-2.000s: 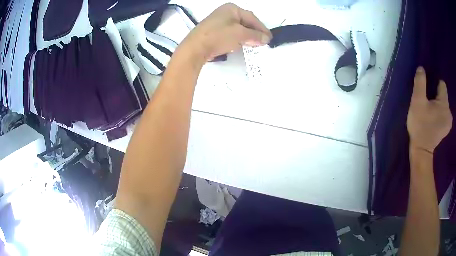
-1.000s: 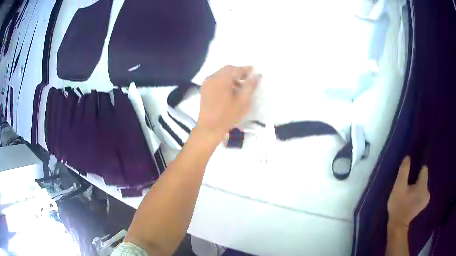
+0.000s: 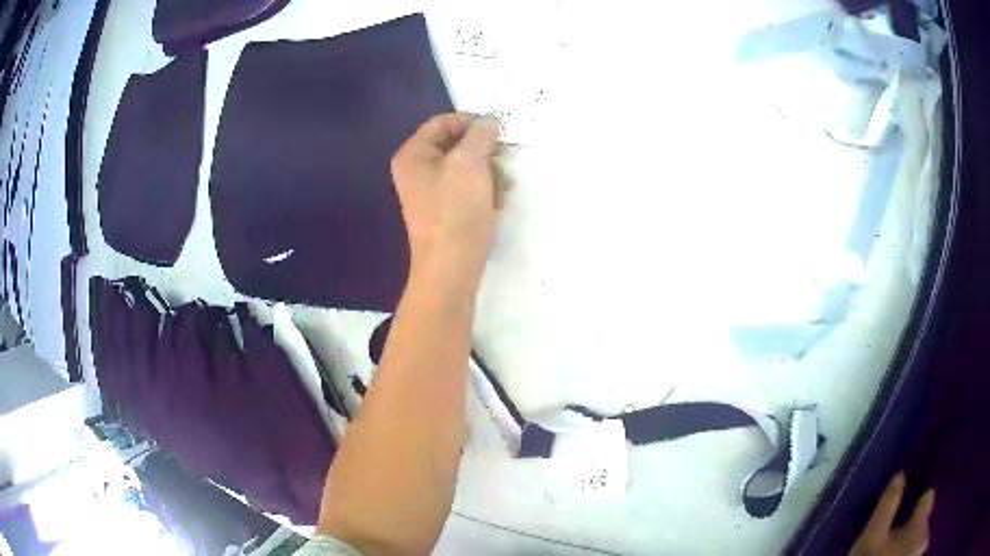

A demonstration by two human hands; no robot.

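My left hand (image 3: 447, 179) is at the centre, over the right edge of a wide dark cut panel (image 3: 320, 163). Its thumb and fingertips are closed on the edge of a white printed ticket (image 3: 521, 117). My right hand (image 3: 896, 527) is at the lower right, cut off by the bottom edge; it lies with fingers apart on the long dark panels (image 3: 966, 358). A second ticket (image 3: 474, 41) lies above the left hand. A third ticket (image 3: 595, 469) lies beside a dark fabric strip (image 3: 695, 420) with a pale looped end.
A narrower dark panel (image 3: 152, 158) lies at left, with another dark piece (image 3: 212, 20) above it. Gathered dark pieces (image 3: 206, 391) lie at lower left. Pale blue and white paper strips (image 3: 868, 217) lie at right on the white table (image 3: 651, 250).
The view has shifted up the table. My left hand has left the strip and the ticket beside it and is now at the wide panel's edge, on another ticket. My right hand now shows only partly.
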